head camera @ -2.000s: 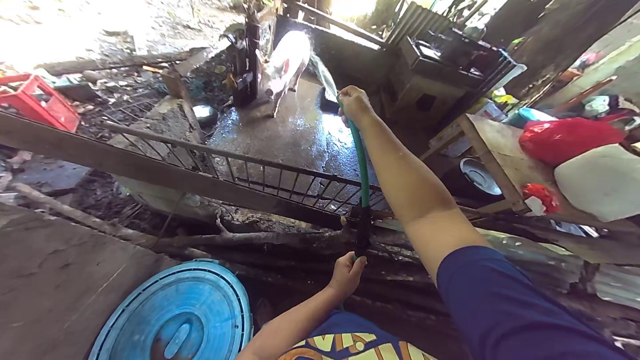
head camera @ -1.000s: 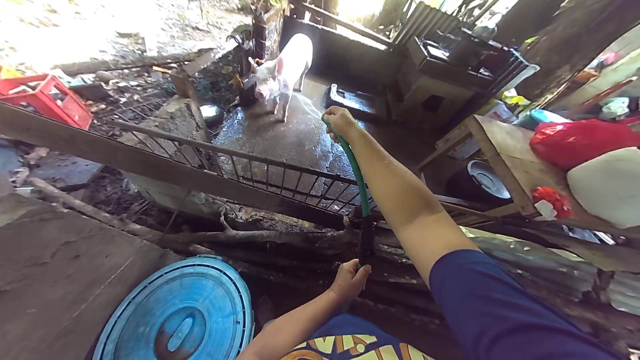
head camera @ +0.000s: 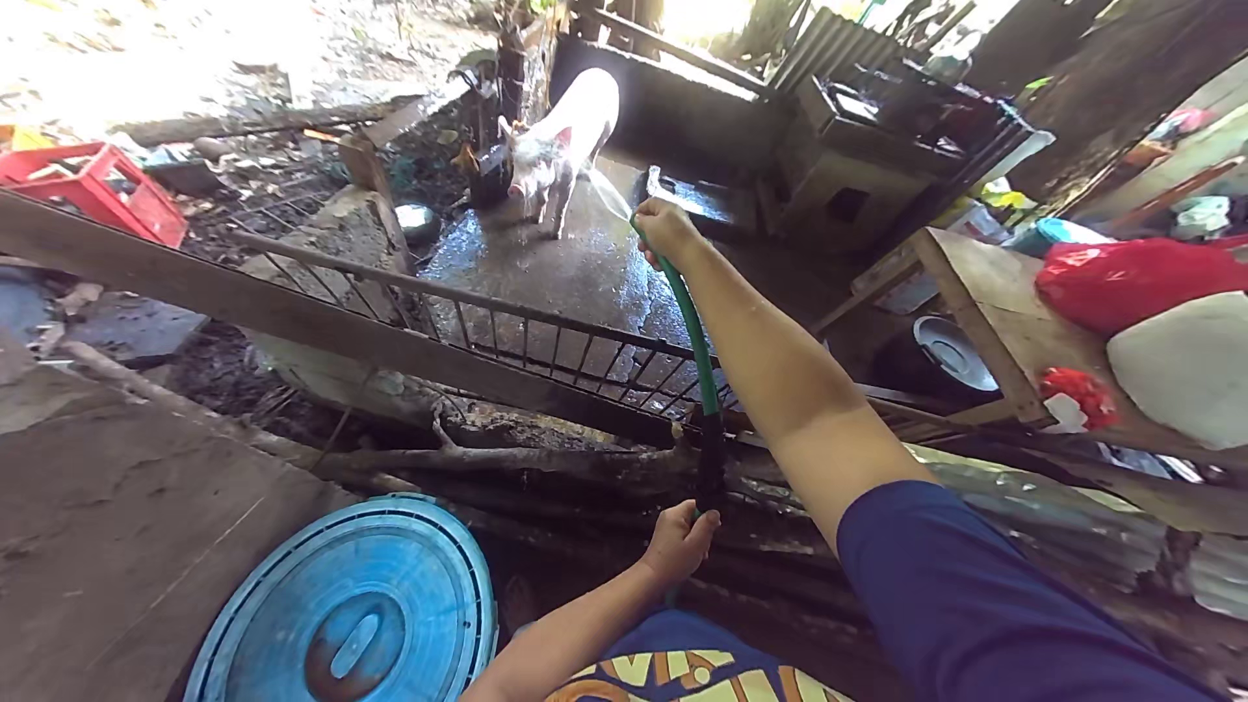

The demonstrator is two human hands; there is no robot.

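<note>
My right hand (head camera: 671, 232) grips the tip of a green hose (head camera: 694, 331), and a spray of water (head camera: 609, 195) leaves it toward a pig. My left hand (head camera: 680, 542) is closed around the lower part of the same hose, just below a dark wrapped section (head camera: 711, 458). The pale pig (head camera: 570, 132) stands on the wet concrete floor (head camera: 536, 263) of a pen, its head turned to the left. Between me and the pig runs a metal bar fence (head camera: 546, 346), which the hose crosses from above.
A blue plastic lid (head camera: 390, 595) lies at lower left. A wooden plank (head camera: 244, 312) and branches cross in front of me. At right, a wooden table (head camera: 1004, 312) bears a red plastic bag (head camera: 1141, 278). A red crate (head camera: 107, 195) is at upper left.
The pig, partly washed out by glare at first, shows its head turned left in the later frames. My right hand with the hose tip has shifted slightly; my left hand keeps its hold.
</note>
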